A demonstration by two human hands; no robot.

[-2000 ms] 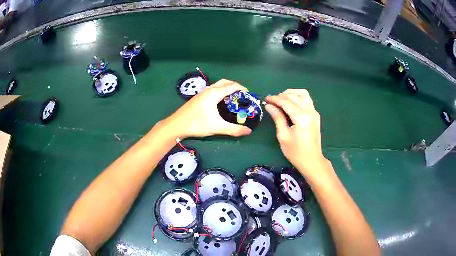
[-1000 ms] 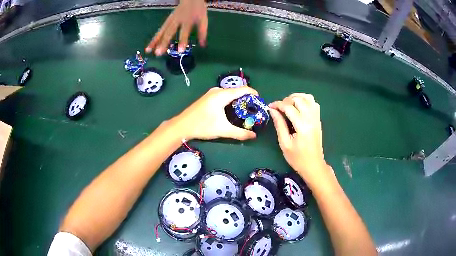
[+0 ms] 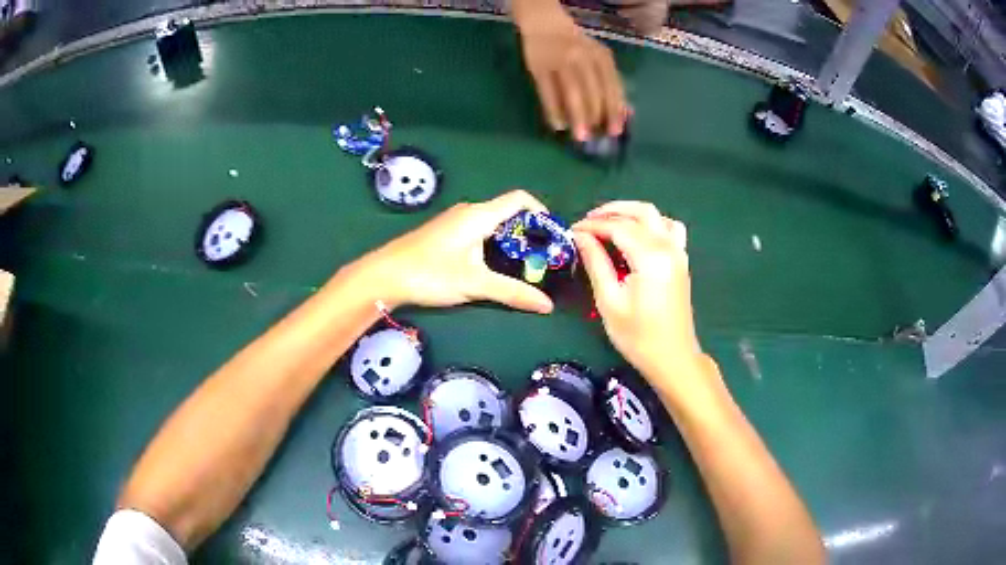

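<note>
My left hand grips a black round housing from its left side, open end up. A blue circuit board with small parts and a pale greenish round part shows at that end. My right hand is at the board's right edge, thumb and fingertips pinched together. What the fingertips hold is too small and hidden to tell. A bit of red shows beside and below the right fingers. Several pale discs with black rims and thin red wires lie heaped below my hands.
Another person's hand is over a blurred dark part at the top. A disc with a blue board beside it, a lone disc and a black housing lie leftward. A metal post stands at right, a carton edge at left.
Parts on the far green surface have shifted right. Another person's hand has entered and moved right; the housing with a white strand and the disc behind my left hand are gone. My right fingertips are closer to the board.
</note>
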